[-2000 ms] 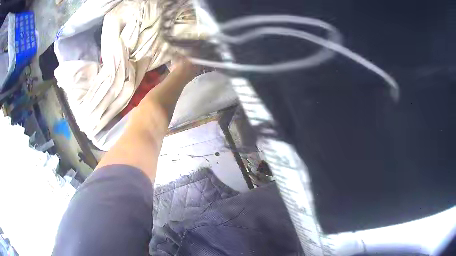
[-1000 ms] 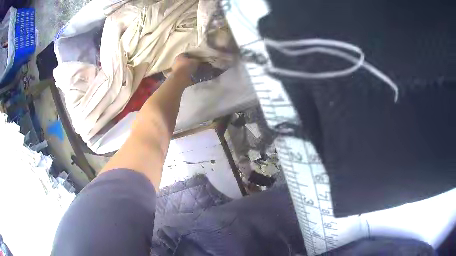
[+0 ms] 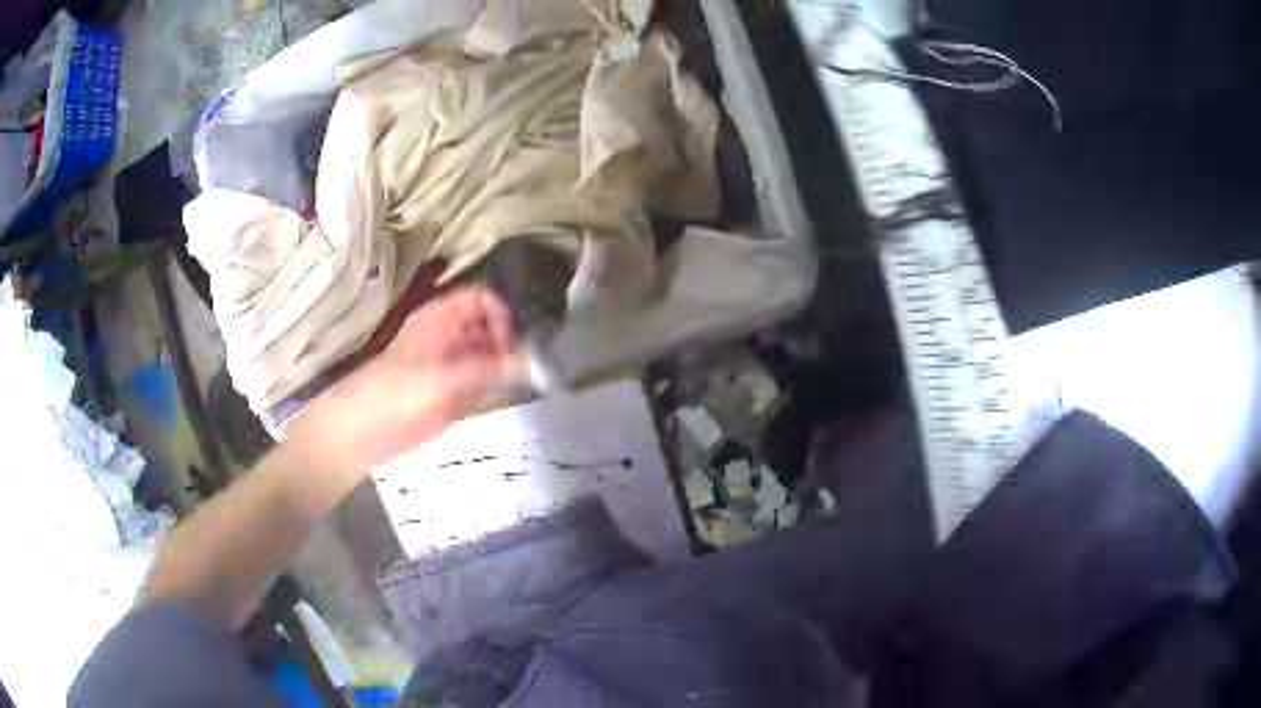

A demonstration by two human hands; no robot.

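Note:
My left hand (image 3: pixel 463 339) is blurred over the near side of a white tub (image 3: pixel 754 270) filled with crumpled beige cloth (image 3: pixel 484 152). A small dark patch and a whitish, blurred bit show by its fingers; I cannot tell whether it holds either. My right hand is out of the picture; only a dark sleeve (image 3: pixel 1093 512) shows at the lower right. Dark garment cloth (image 3: pixel 1134 138) covers the table at the right, with fine loose thread ends (image 3: pixel 996 62) on it.
A printed ruler (image 3: pixel 927 277) runs along the table edge. Light scraps (image 3: pixel 733 463) lie below the tub, beside a white board (image 3: pixel 539 463). A blue basket (image 3: pixel 90 104) stands at upper left. Bright white material (image 3: pixel 62 484) is at far left.
My left hand has drawn back from the beige cloth toward me. The view has shifted, showing more of the tub and scraps. A dark sleeve now shows more clearly at lower right.

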